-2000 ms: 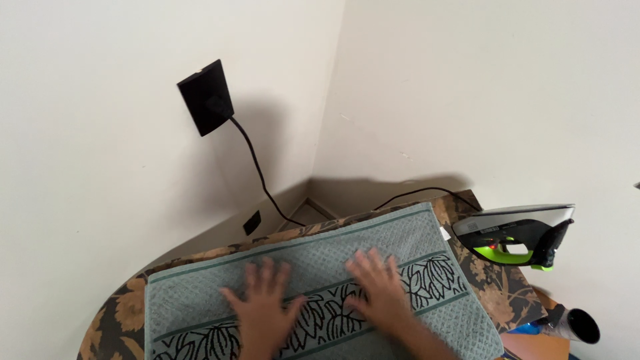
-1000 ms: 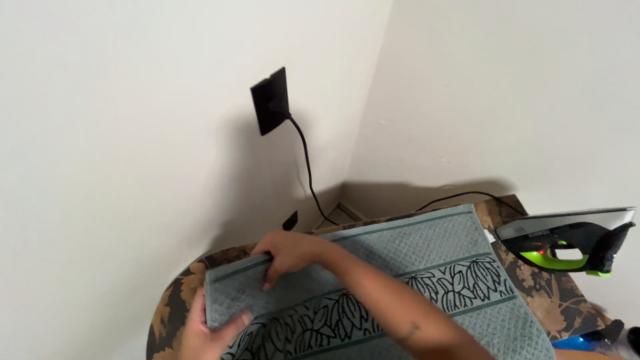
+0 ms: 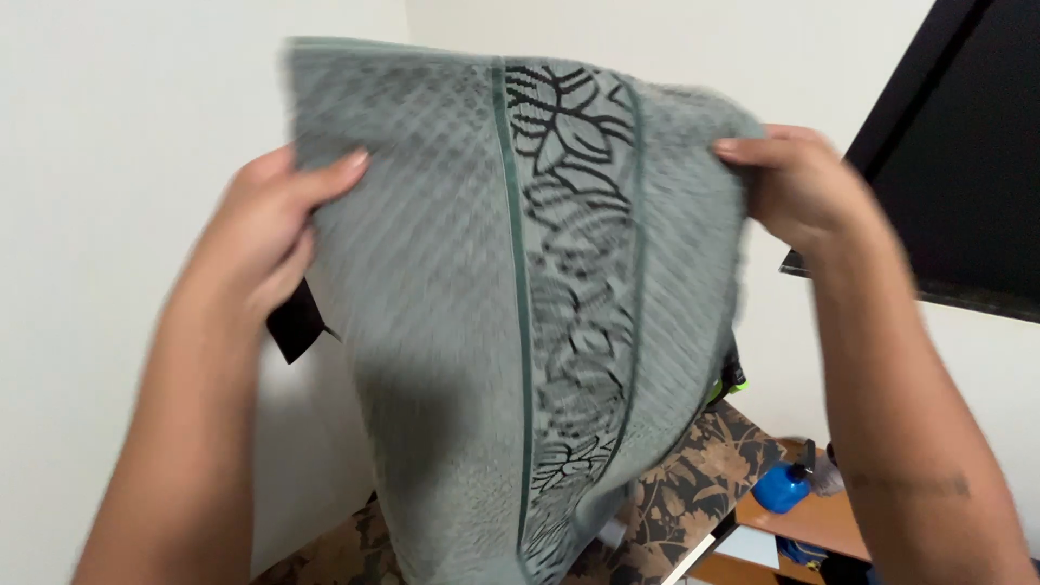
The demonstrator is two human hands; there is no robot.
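Observation:
A grey-green towel (image 3: 422,244) with a black leaf-pattern band hangs raised in front of the camera, its lower part over the ironing board. My left hand (image 3: 272,219) grips its left edge near the top, thumb on the near face. My right hand (image 3: 800,183) pinches the upper right edge in the same way. The fingers behind the cloth are partly hidden. The flower-patterned ironing board (image 3: 691,487) shows below and beside the towel. Only a bit of the clothes iron (image 3: 734,378), black and bright green, shows past the towel's right edge.
A black wall plate (image 3: 296,325) with a cord is on the left wall. At the upper right is a large black panel (image 3: 983,162). A wooden shelf (image 3: 812,516) at the lower right holds a blue spray bottle (image 3: 782,487) and other items.
The towel lay flat on the ironing board under both hands, then my hands took hold of its left end; now it is lifted upright between them. The view has shifted right.

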